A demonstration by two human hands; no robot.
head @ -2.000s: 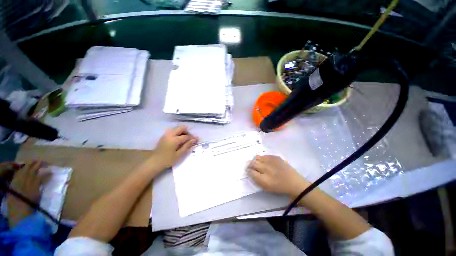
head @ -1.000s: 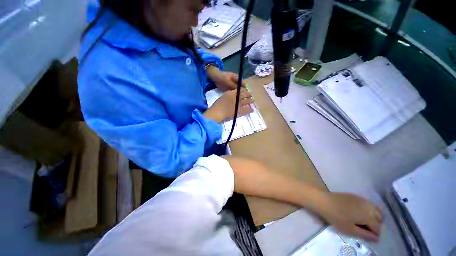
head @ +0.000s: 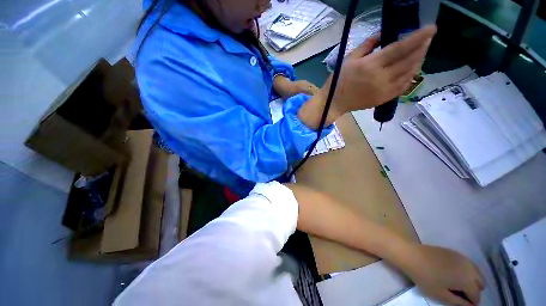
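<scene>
My left hand (head: pixel 450 276) is at the lower right, palm down with curled fingers, beside a white plastic housing (head: pixel 412 298) that is mostly cut off by the bottom edge. Whether the fingers hold anything cannot be told. My right hand is out of the picture. Two stacks of white housings lie at the right: one (head: pixel 500 134) behind my hand, and one (head: pixel 530 257) cut off by the right edge.
A coworker in blue (head: pixel 203 113) sits at the left, one hand (head: pixel 374 75) raised at a hanging black screwdriver (head: pixel 387 112). A white housing (head: pixel 329 142) lies before them on brown board (head: pixel 341 179). Cardboard boxes (head: pixel 129 197) stand at the far left.
The view has swung left, and my right hand has left it. The coworker's hand has risen from their housing to the screwdriver. My left hand stays low at the right.
</scene>
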